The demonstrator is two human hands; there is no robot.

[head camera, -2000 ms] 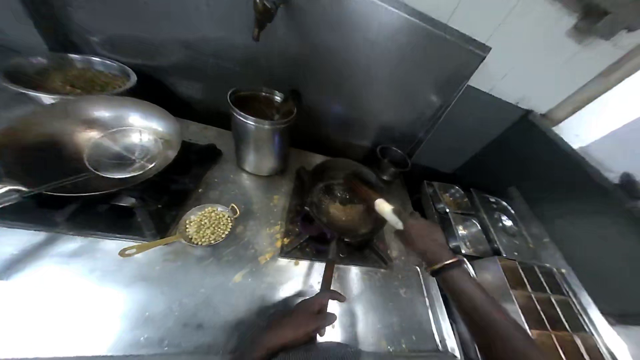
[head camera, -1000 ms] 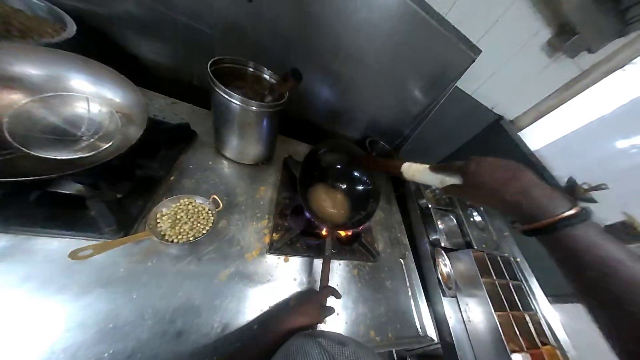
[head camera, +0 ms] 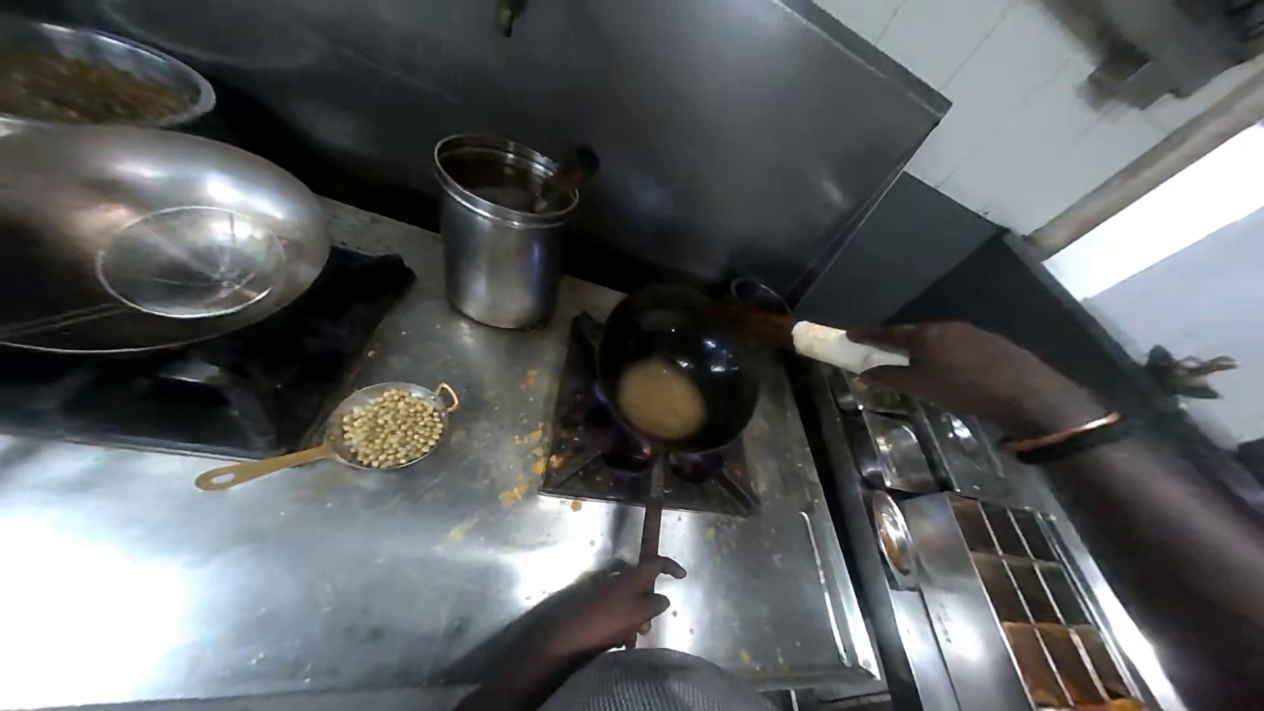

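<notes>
A dark round pan (head camera: pixel 726 395) with a pool of light brown liquid (head camera: pixel 660 398) stands over a gas burner (head camera: pixel 612 464). My left hand (head camera: pixel 612 604) is closed round the pan's long handle (head camera: pixel 653 518) near the front edge. My right hand (head camera: pixel 958 370) grips a wooden-handled utensil (head camera: pixel 765 324) with a white wrapping (head camera: pixel 834 346); it reaches over the pan's upper right rim, and its far end is blurred. Left of the burner lies a small brass-handled pan (head camera: pixel 267 468) full of pale round grains or pulses (head camera: pixel 393 428).
Behind the burner stands a steel pot (head camera: pixel 504 262) with dark contents. A large metal wok (head camera: pixel 286 222) holding a wire strainer (head camera: pixel 193 262) is at left, near a bowl of food (head camera: pixel 188 84). A sectioned spice tray (head camera: pixel 963 602) stands at right. A steel wall (head camera: pixel 691 128) rises behind.
From two seconds ago to one second ago, my right hand moved up and right, away from over the pan. My left hand has stayed on the handle.
</notes>
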